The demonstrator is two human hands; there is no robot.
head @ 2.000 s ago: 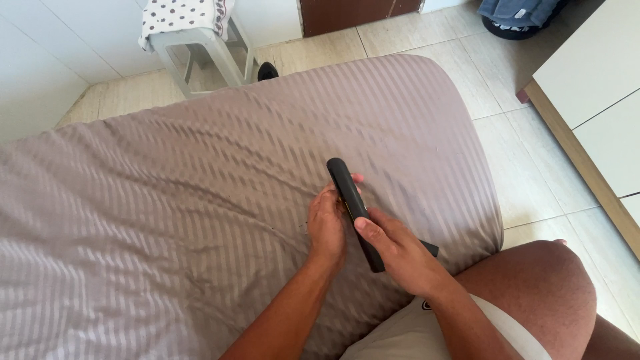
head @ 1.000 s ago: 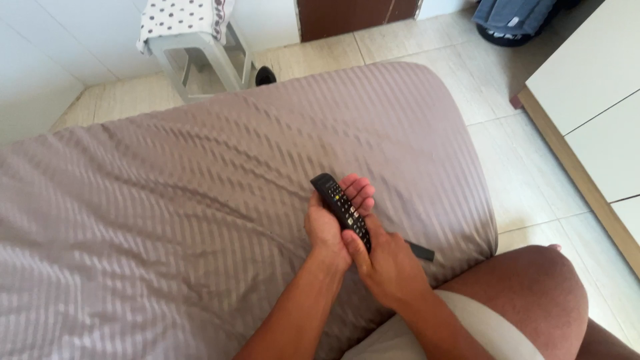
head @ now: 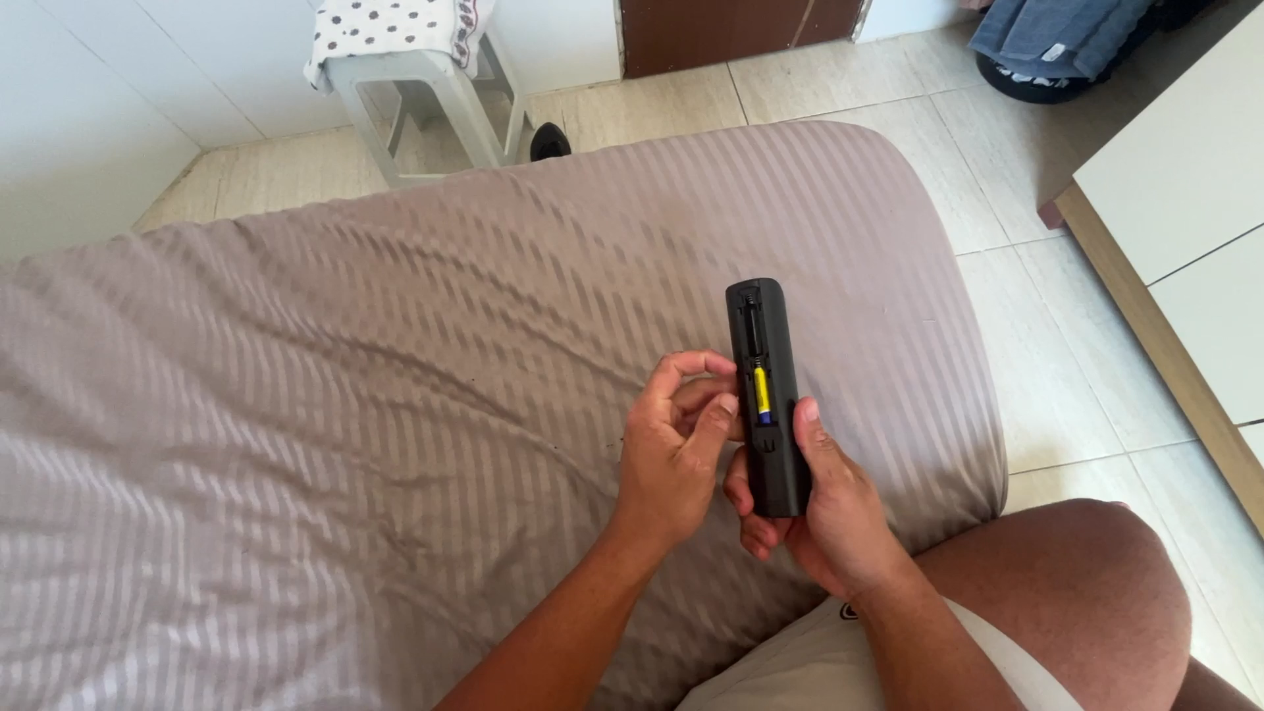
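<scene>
A black remote control [head: 775, 464] is held back side up, with its battery compartment uncovered. One yellow and blue battery [head: 761, 393] lies in the lower part of the compartment; the upper part shows no battery. My right hand [head: 839, 504] grips the lower end of the remote, thumb on its right edge and fingers underneath. My left hand [head: 681, 434] is at the left edge of the remote, fingers curled and thumb tip beside the battery; whether it grips anything is hard to tell. The remote is above a striped bedsheet [head: 444, 395].
A grey plastic stool [head: 425, 74] with a spotted cloth [head: 395, 28] stands beyond the bed. A black object [head: 550, 141] is on the floor beside it. A white cabinet [head: 1175, 168] stands at the right. My bent knee [head: 1076, 583] is at the lower right.
The remote showed its buttons one second ago; now its back with the uncovered compartment faces up. The dark flat piece seen on the bed beside my right hand earlier is no longer visible.
</scene>
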